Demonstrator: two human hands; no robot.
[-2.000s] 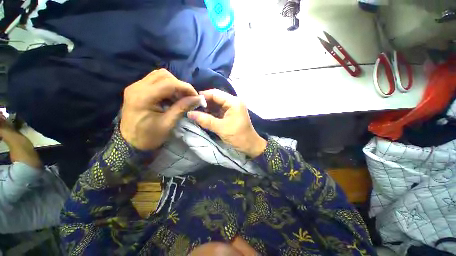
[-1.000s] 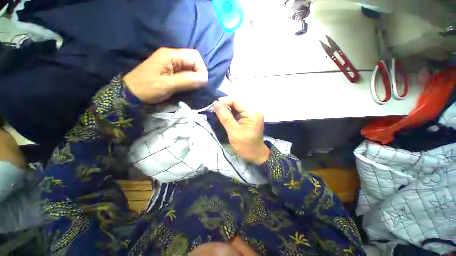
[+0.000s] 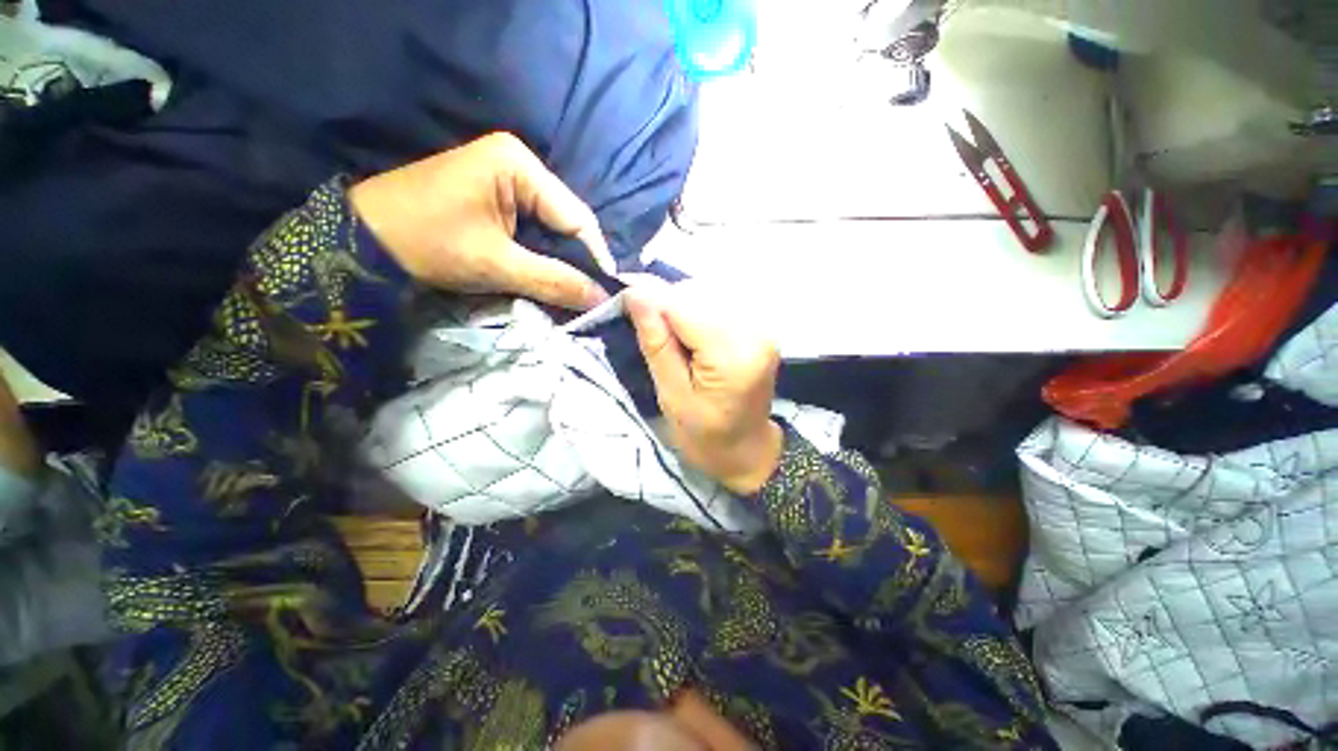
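Note:
The white quilted lining point(image 3: 484, 440) lies bunched over my lap, with dark stitched squares and a navy edge. My right hand point(image 3: 704, 374) pinches its thin white edge between thumb and fingers. My left hand point(image 3: 477, 220) is just left of it, thumb and index fingertips close together at the same edge, with a bit of navy fabric between them. The fingertips of both hands nearly meet. More navy fabric point(image 3: 367, 88) spreads behind my left hand. The exact grip is partly hidden by the fingers.
Red thread snips point(image 3: 1002, 184) and red-and-white-handled scissors point(image 3: 1133, 257) lie on the white table point(image 3: 880, 294). A bright blue lamp part point(image 3: 715, 33) is above. A red plastic bag point(image 3: 1174, 360) and quilted pieces point(image 3: 1174, 572) are at the right. A person's blurred sleeve point(image 3: 44, 558) shows at left.
The hands were close together, then parted, with my left hand raised off the lining. Now my left hand's fingertips are back at the edge beside my right hand. The view has shifted slightly.

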